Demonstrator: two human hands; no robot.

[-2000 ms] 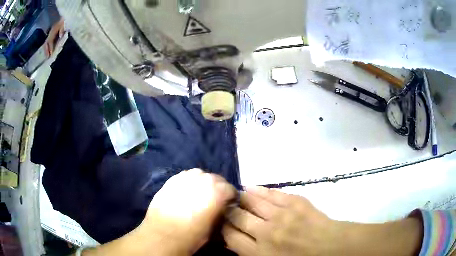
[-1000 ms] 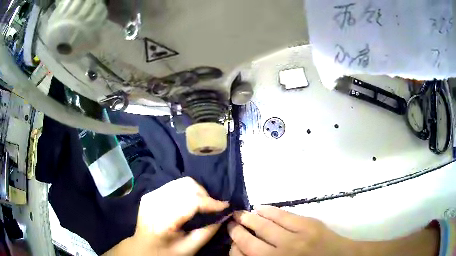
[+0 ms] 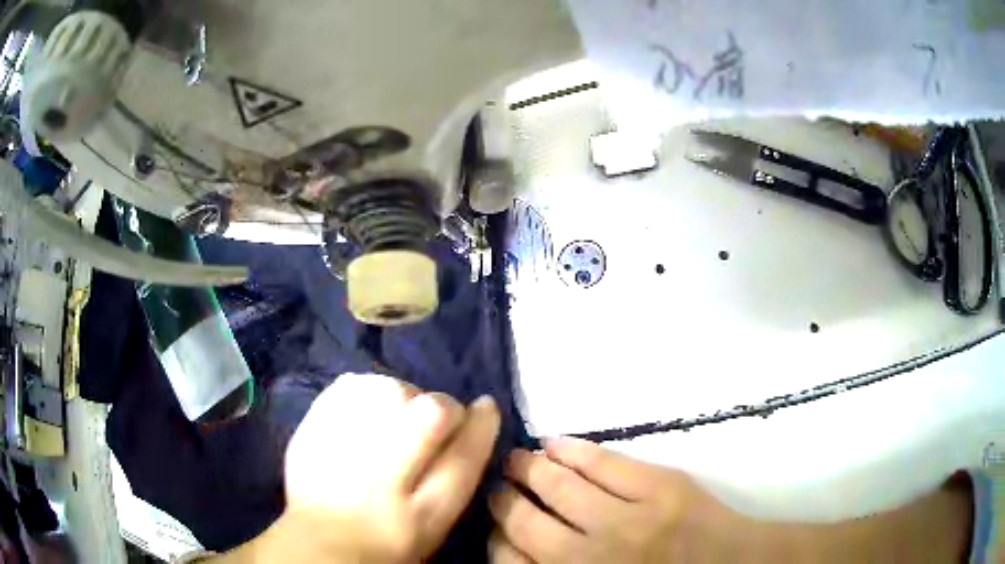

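Observation:
A dark navy garment (image 3: 276, 364) lies under the off-white sewing machine head (image 3: 364, 66) and spreads left. Its right edge runs straight from the presser foot (image 3: 479, 256) down to my hands. My left hand (image 3: 380, 468) rests on the garment with fingers curled, thumb and forefinger close together near the edge; whether it pinches cloth is not clear. My right hand (image 3: 606, 501) holds the garment edge at the fingertips, just right of my left hand. The cream tension knob (image 3: 392, 288) is above my hands.
Black snips (image 3: 804, 182) and black-handled scissors (image 3: 964, 226) lie at the right on the white machine bed (image 3: 661, 353). A pale square (image 3: 624, 152) lies behind. A handwritten paper (image 3: 793, 55) hangs at upper right. A green-and-white lamp (image 3: 193, 342) is at left.
The view has shifted, so the machine head sits further left. My left hand has changed from a pinch with spread thumb to curled fingers beside the edge. My right hand stays at the edge.

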